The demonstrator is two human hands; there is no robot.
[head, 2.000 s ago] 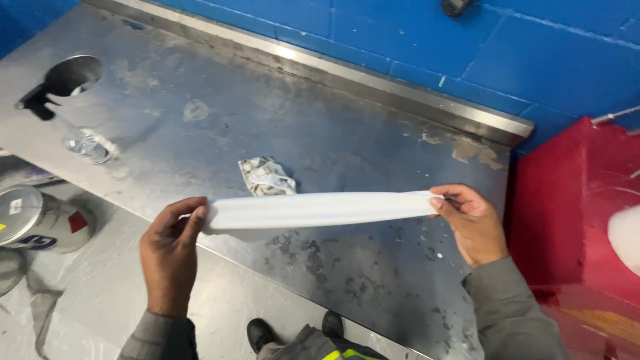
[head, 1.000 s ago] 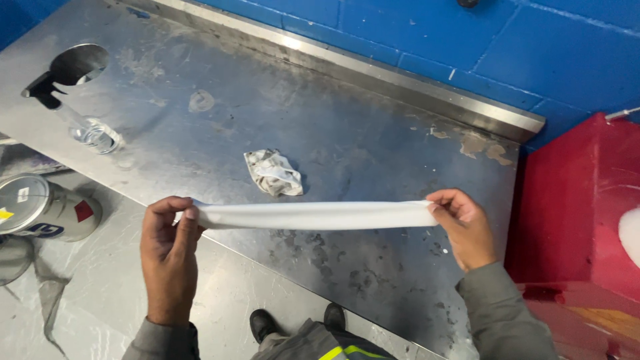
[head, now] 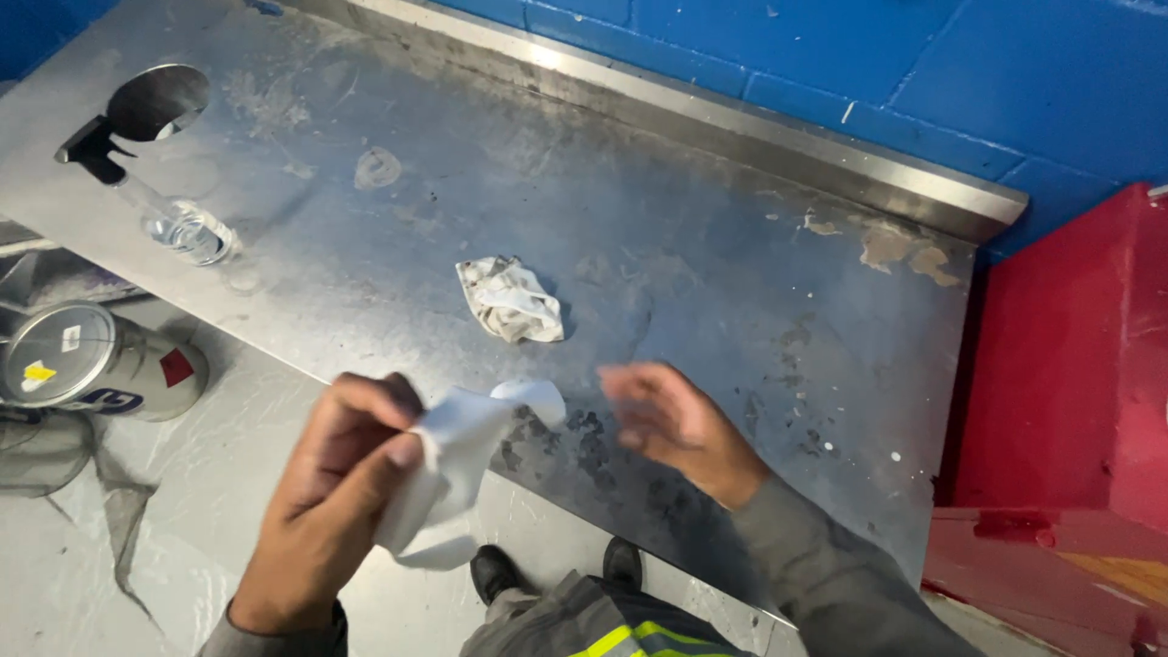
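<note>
My left hand (head: 342,493) pinches a white cloth or paper strip (head: 447,470) between thumb and fingers, near the front edge of the metal table. The strip hangs loosely folded, one end reaching right toward my other hand. My right hand (head: 680,424), slightly blurred, is off the strip with its fingers apart, above the table. Beyond both hands lies a crumpled, stained white cloth (head: 513,301) on the metal surface.
A clear spray bottle (head: 187,228) with a black trigger lies by a round hole (head: 160,102) in the metal table (head: 593,210). Metal cans (head: 146,370) stand on the floor at left. A red container (head: 1049,365) is at right; a blue block wall (head: 821,55) runs behind.
Both hands earlier held the white strip stretched between them. My right hand has let go and moved left, and the strip now hangs folded from my left hand, which has moved right.
</note>
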